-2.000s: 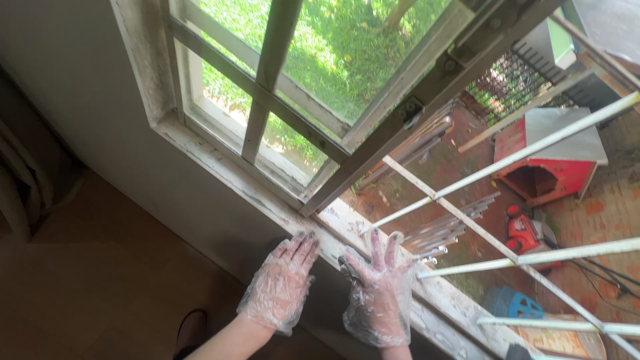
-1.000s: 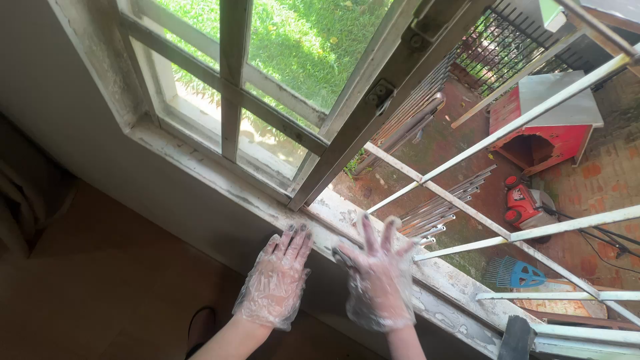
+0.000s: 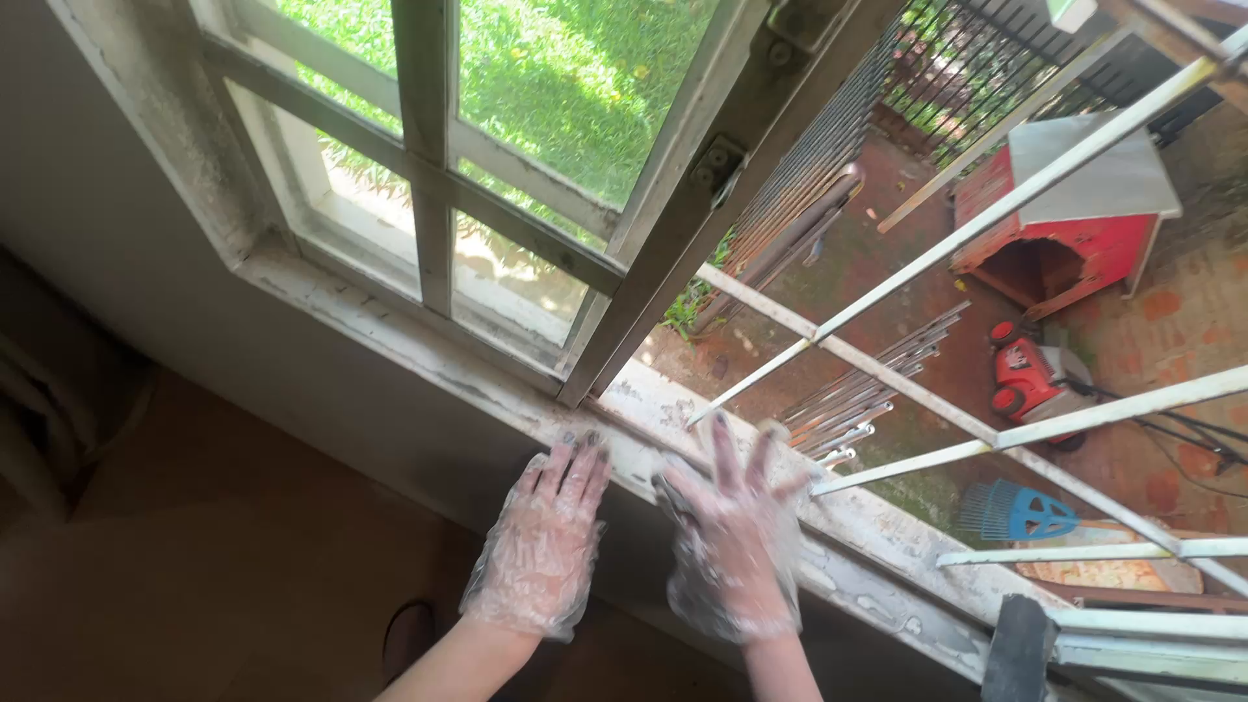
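Observation:
Both hands wear clear plastic disposable gloves with dark smudges at the fingertips. My left hand (image 3: 541, 536) lies flat, its fingers straight and fairly close together, with the tips at the inner edge of the worn white windowsill (image 3: 390, 346). To its right, my right hand (image 3: 736, 536) is spread over the sill and its track, slightly blurred; whether it presses on the surface I cannot tell. Neither hand holds anything. Just beyond them stands the lower corner of the metal-framed sliding window sash (image 3: 673, 224), with a latch (image 3: 720, 166) on its upright.
White metal security bars (image 3: 897, 385) cross the opening at right. A dark grey block (image 3: 1017, 648) sits at the sill's lower right. Outside are a red doghouse (image 3: 1111, 244), a red lawn mower (image 3: 1024, 370), a blue rake (image 3: 1038, 512) and metal rods (image 3: 877, 380). A foot (image 3: 409, 634) shows below.
The fingers of my right hand have shifted a little over the sill, staying spread. My left hand stays flat at the sill's edge. The view has shifted somewhat.

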